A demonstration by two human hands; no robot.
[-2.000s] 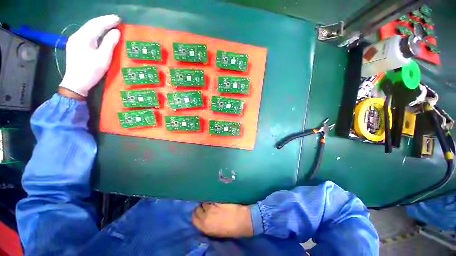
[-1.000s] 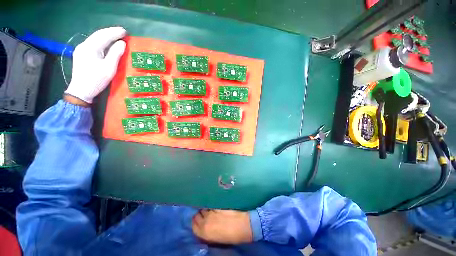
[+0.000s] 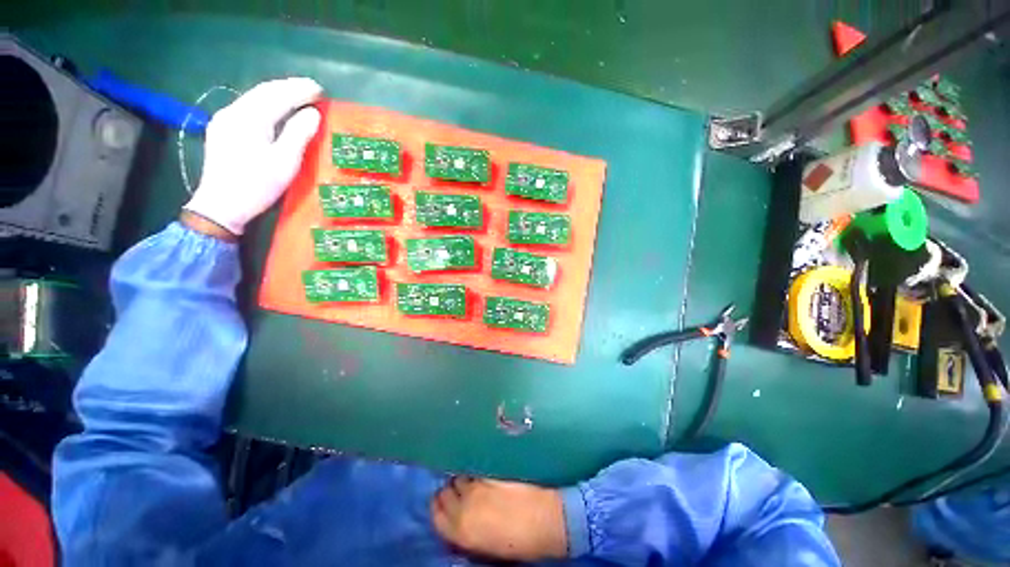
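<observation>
An orange-red board tray (image 3: pixel 388 310) lies flat on the green mat. Green circuit boards (image 3: pixel 447 210) lie on it in rows of three by four. My left hand (image 3: pixel 253 152), in a white glove, rests at the tray's upper left corner, with thumb and fingers at its edge; whether it grips the tray is unclear. My bare right hand (image 3: pixel 498 516) lies low at the bench's front edge, against my blue smock. Its fingers are curled and partly hidden, so I cannot tell if it holds anything.
Side cutters (image 3: pixel 722 332) lie open right of the tray. Beyond are a white bottle (image 3: pixel 847 183), green spool (image 3: pixel 903 219), yellow tape roll (image 3: pixel 820 313) and black cables. At left are a grey box (image 3: pixel 83 166) and blue tool (image 3: pixel 150 102). Another tray of boards (image 3: pixel 941 172) lies at upper right.
The whole view has shifted, so the tray, boards and left hand appear lower and farther right. Both hands keep their places relative to the tray and bench edge.
</observation>
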